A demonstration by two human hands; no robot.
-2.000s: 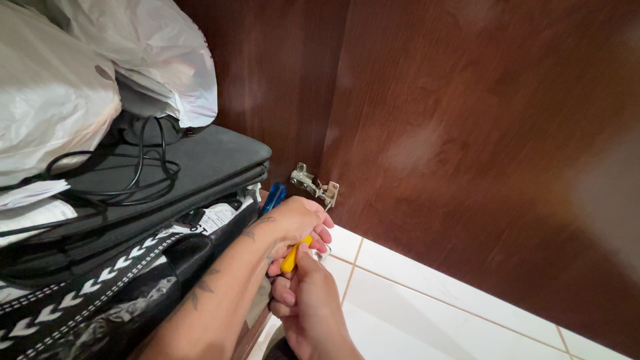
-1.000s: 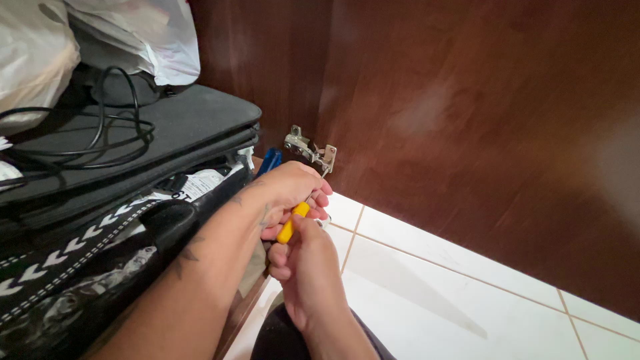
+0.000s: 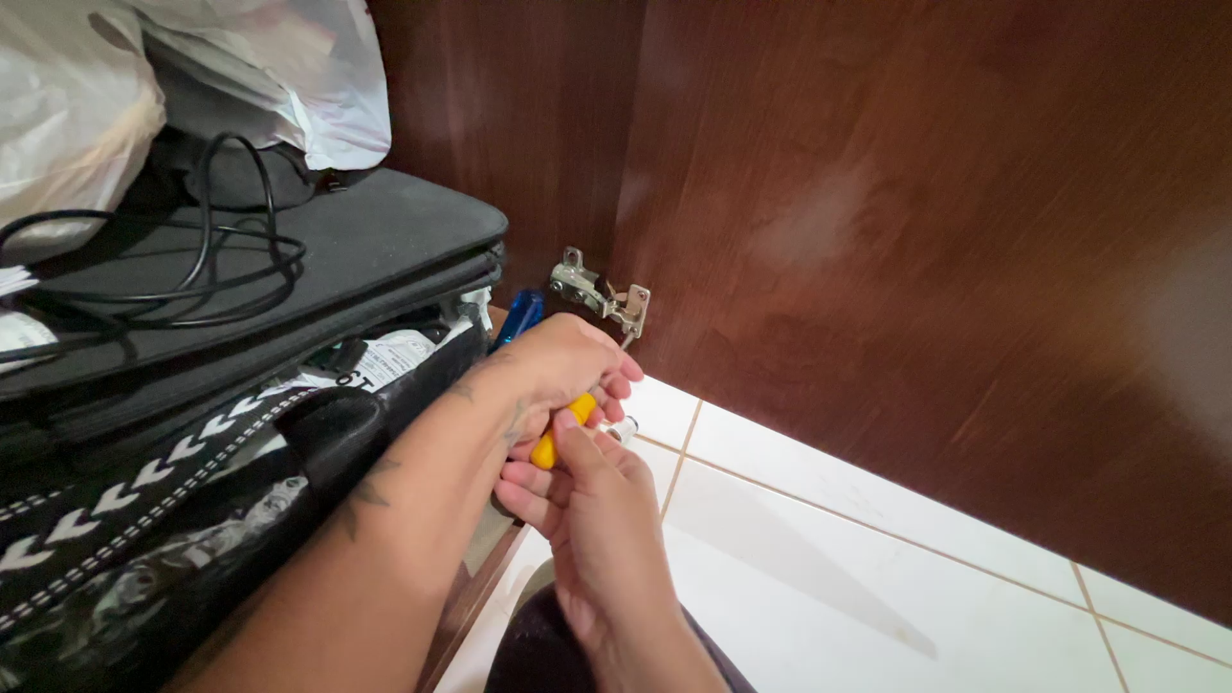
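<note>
My right hand [image 3: 602, 491] grips the yellow handle of a screwdriver [image 3: 555, 443], thumb on top. My left hand [image 3: 587, 366] is curled around the upper part of the tool, covering most of its shaft. A short length of thin metal shaft shows above the left fingers, its end at the lower edge of a metal concealed cabinet hinge [image 3: 599, 294]. That hinge joins two dark brown wood panels [image 3: 866, 241]. Exact contact between tip and screw is too small to tell. A blue tool handle [image 3: 521, 316] stands just left of the hinge, behind the left wrist.
At left, a black fabric case [image 3: 385, 221] bears a coiled black cable [image 3: 202, 279] and white plastic bags [image 3: 279, 77]. Below it is a black bag with white arrow trim [image 3: 115, 491]. White floor tiles [image 3: 818, 539] lie at right; a small, partly hidden white object [image 3: 624, 428] is beside my fingers.
Both hands stay at the hinge with the yellow screwdriver. Its handle and my right fingers have shifted only slightly.
</note>
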